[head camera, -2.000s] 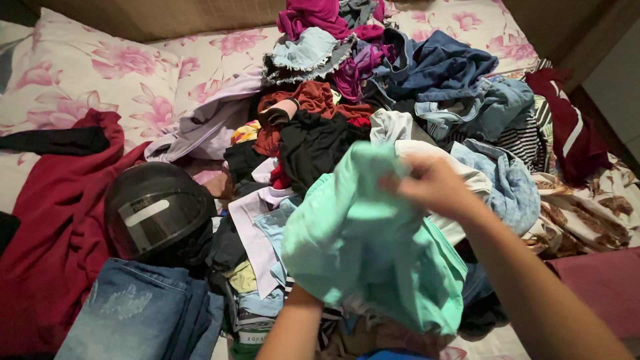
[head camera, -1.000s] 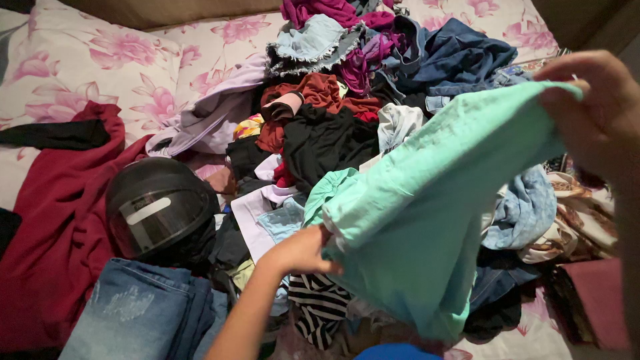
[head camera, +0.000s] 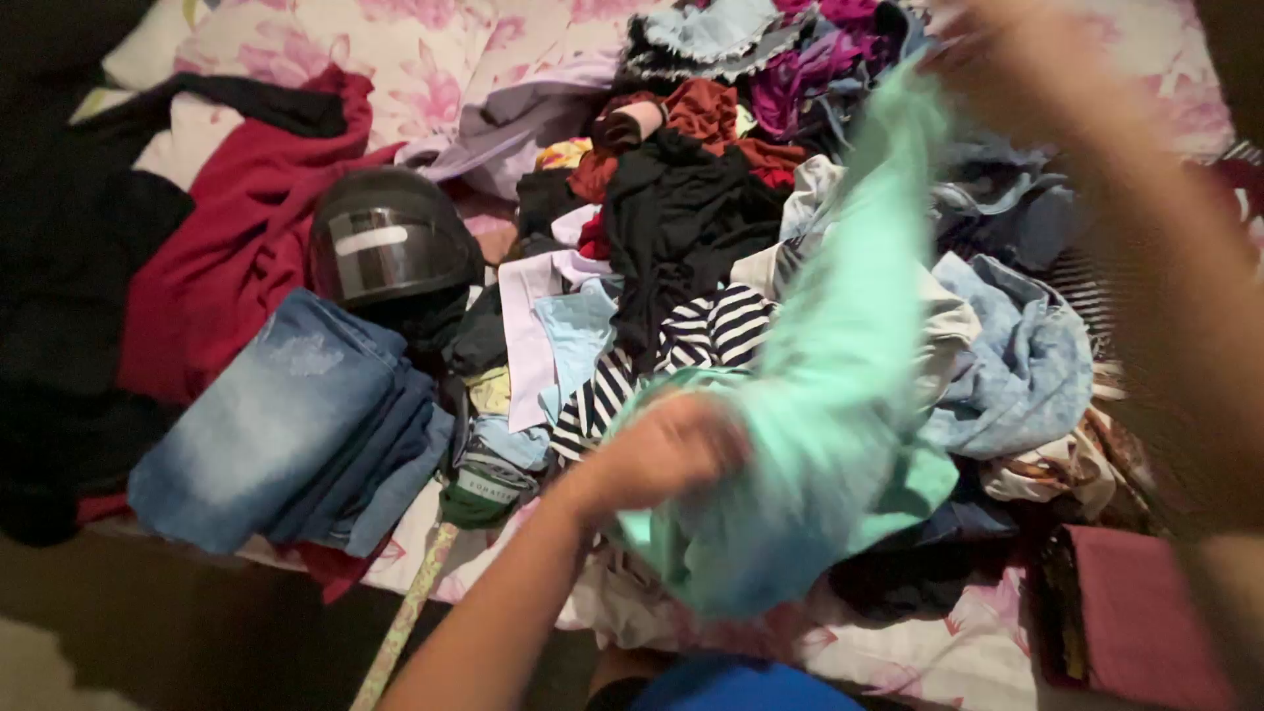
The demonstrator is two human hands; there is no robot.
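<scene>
A mint-green garment (head camera: 849, 365) stretches between my two hands, blurred by motion, over a pile of clothes on the bed. My left hand (head camera: 681, 444) grips its lower left part near the middle of the view. High at the upper right, my right hand (head camera: 958, 49) holds the raised end; its fingers are blurred. Behind the garment lie a black-and-white striped cloth (head camera: 716, 321), a black garment (head camera: 681, 217) and a light blue denim piece (head camera: 1017, 355).
A black helmet (head camera: 395, 237) sits left of the pile, beside folded blue jeans (head camera: 276, 425) and a dark red garment (head camera: 232, 247). Folded maroon cloth (head camera: 1136, 612) lies at the lower right. Floral sheet (head camera: 918, 642) shows along the near bed edge.
My right hand has raised its end of the mint-green garment, which hangs more steeply than a second ago. The view has shifted left, showing more of the bed's left side.
</scene>
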